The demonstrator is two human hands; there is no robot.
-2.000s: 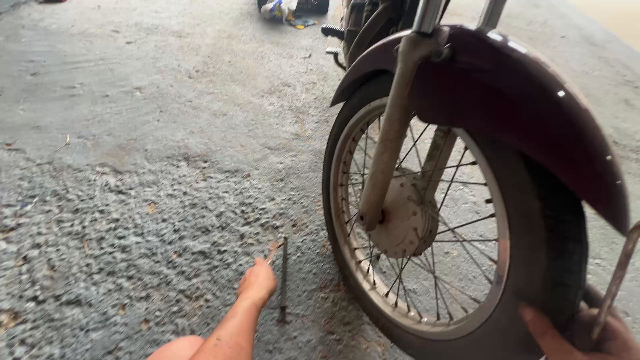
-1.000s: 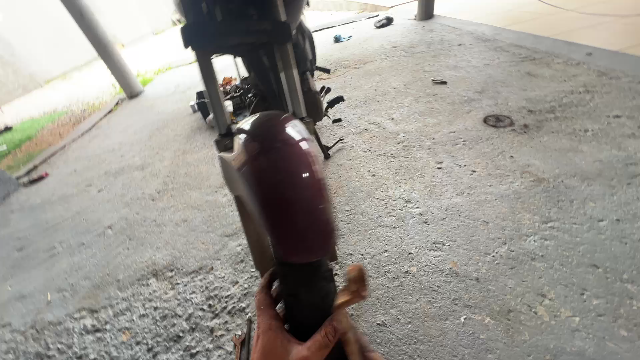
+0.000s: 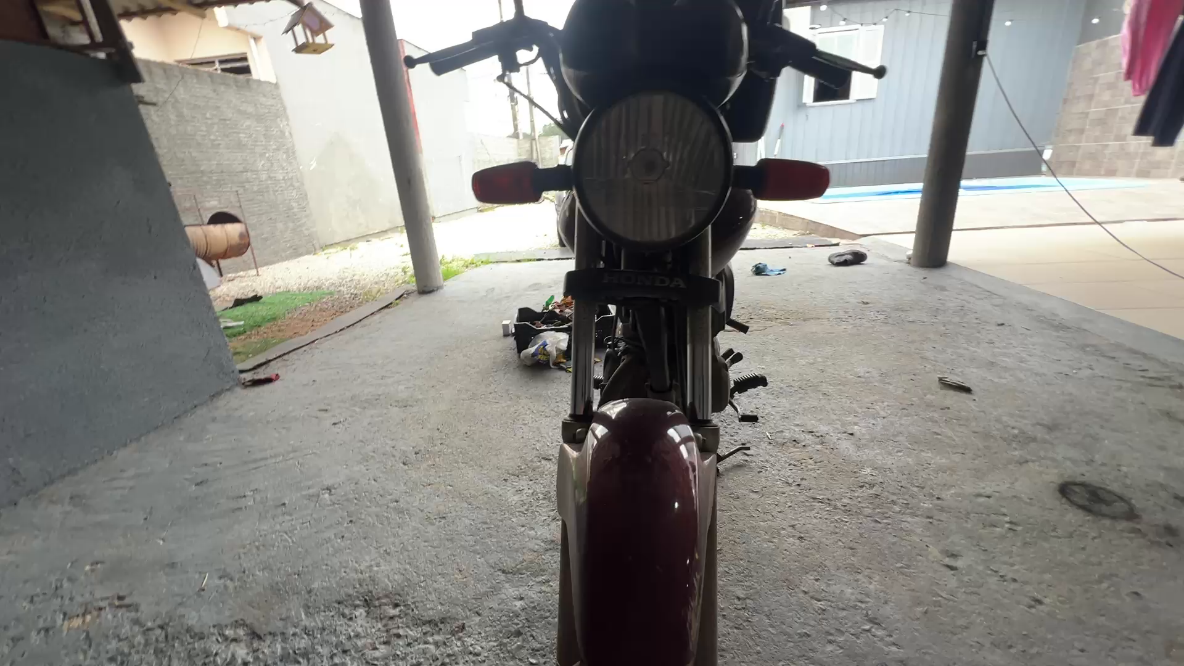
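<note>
Straight ahead stands a Honda motorcycle, seen from the front, with its round headlight (image 3: 651, 168) between two red turn signals (image 3: 507, 183). Its handlebar (image 3: 481, 51) spans the top of the view. Below the headlight, two fork tubes (image 3: 582, 361) run down to a dark maroon front fender (image 3: 643, 527), which reaches the bottom edge. The front wheel is hidden. Neither of my hands shows in the head view.
Behind the fork, at left, a black tray (image 3: 532, 324) of mixed items and a plastic bag (image 3: 546, 349) lie on the rough concrete floor. Posts (image 3: 402, 148) stand on both sides. A sprocket-like disc (image 3: 1097, 499) lies at right, and a grey wall (image 3: 92, 277) rises at left.
The view has swung up from the front wheel to the headlight and handlebar. My hands, seen earlier at the tyre and near the floor, are out of view.
</note>
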